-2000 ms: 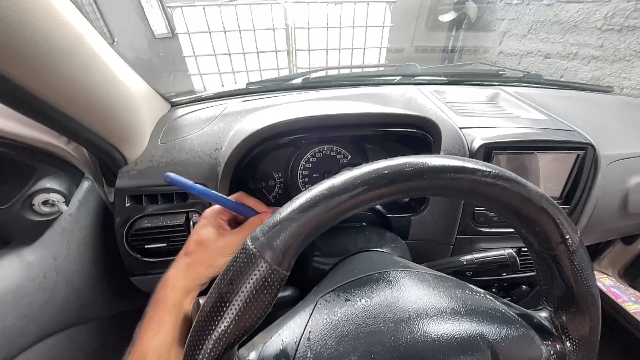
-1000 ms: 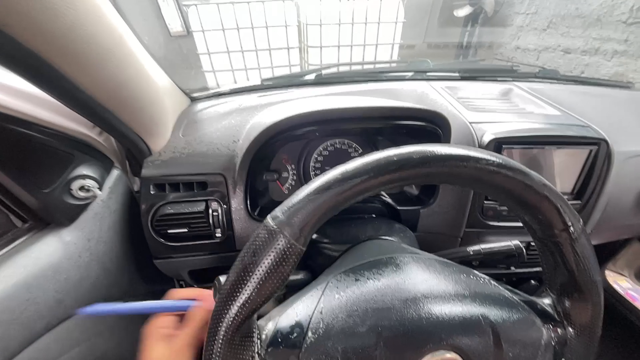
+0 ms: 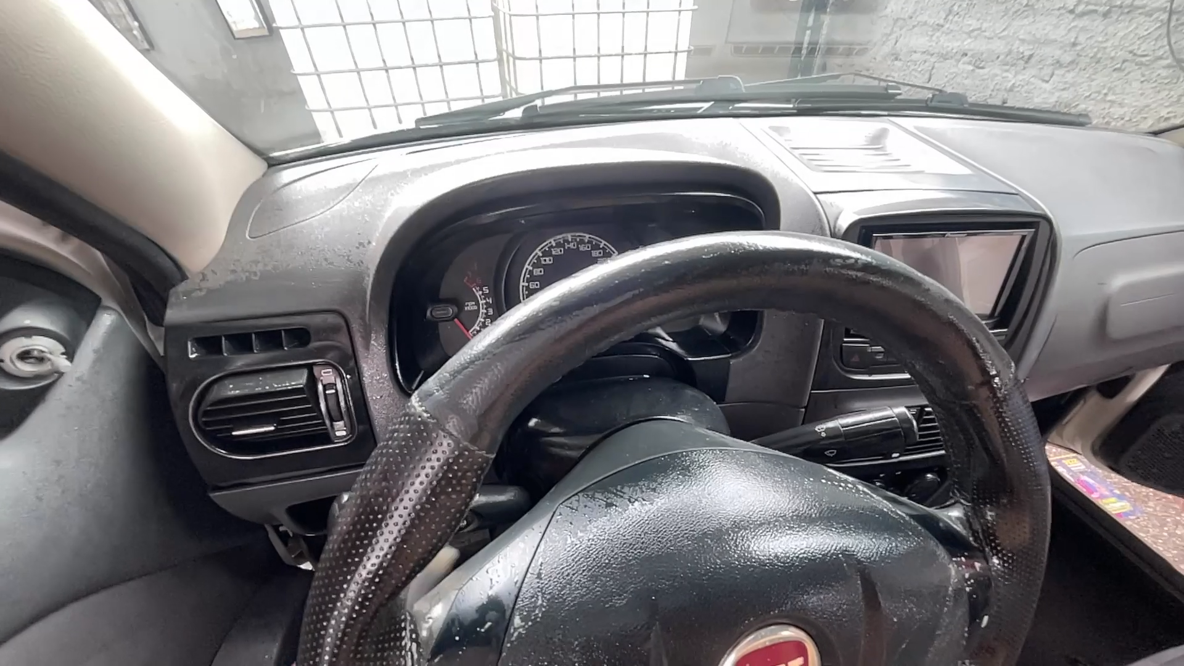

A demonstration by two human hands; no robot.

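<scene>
Neither my left hand nor my right hand is in the head view now. A black steering wheel (image 3: 740, 268) with a perforated grip fills the middle, its leather worn and spotted with moisture or residue. Behind its rim sits the instrument cluster (image 3: 564, 264), partly hidden by the wheel. The steering wheel's centre pad (image 3: 731, 546) bears a round red badge (image 3: 772, 647) at the bottom edge. Left of the cluster, a side air vent (image 3: 264, 407) is set in the dashboard. The wiper stalk (image 3: 832, 435) sticks out right of the steering column.
The grey dashboard (image 3: 324, 250) runs under the windshield, with a display unit (image 3: 953, 268) at its right. The door panel (image 3: 102, 472) stands at the left, the windshield pillar (image 3: 139, 102) above it. Outside are wiper arms (image 3: 721, 88) and a white metal grid (image 3: 407, 55).
A hand with a blue stick-like tool, seen at the wheel's left side two seconds ago and lower left one second ago, has gone out of view.
</scene>
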